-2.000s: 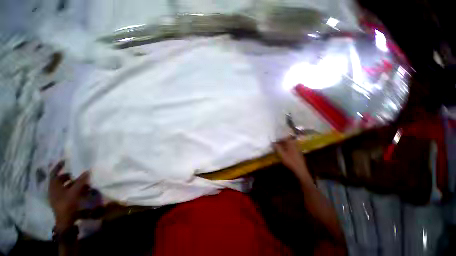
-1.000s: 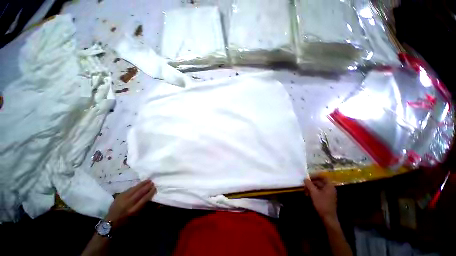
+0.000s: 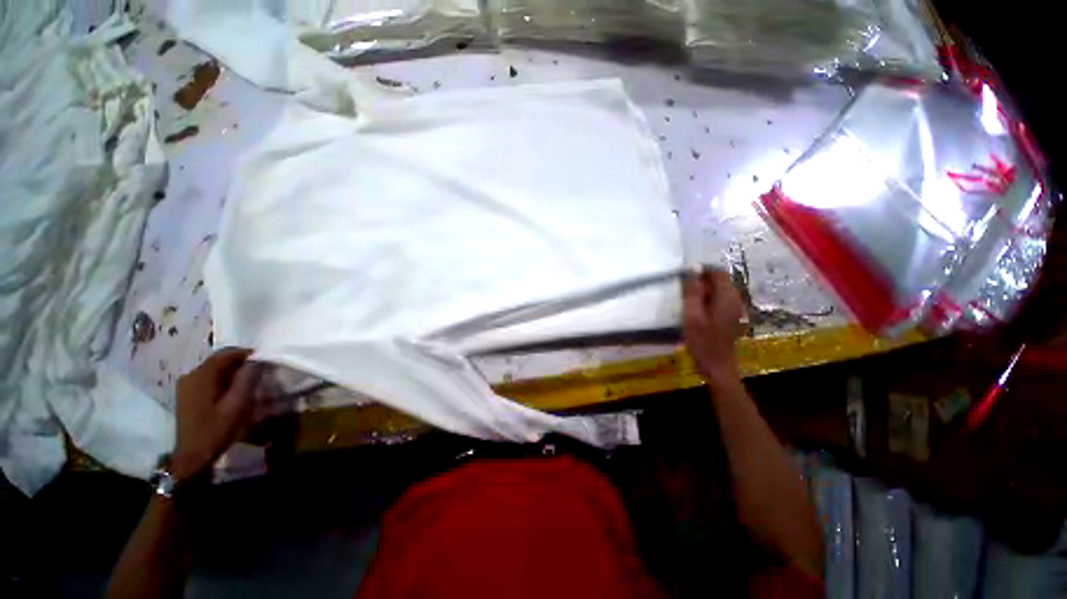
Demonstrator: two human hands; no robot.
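A white garment (image 3: 445,211) lies spread on the whitish table. One sleeve points to the far left and the other hangs over the near edge. My left hand (image 3: 217,404), with a wristwatch (image 3: 163,477) on the wrist, grips the garment's near left corner; its fingertips are partly hidden. My right hand (image 3: 710,318) pinches the garment's near right edge. The near edge is lifted and partly folded inward between my hands.
A pile of unfolded garments (image 3: 70,222) lies on the left. Packed garments (image 3: 585,29) stand in a row at the far side. A stack of empty bags (image 3: 924,187) with red edges lies on the right under glare. The table's yellow edge (image 3: 807,349) is nearest me.
Since one second ago, the near edge of the garment has been lifted and turned away from me. Both hands are apart and still hold it. The view has shifted.
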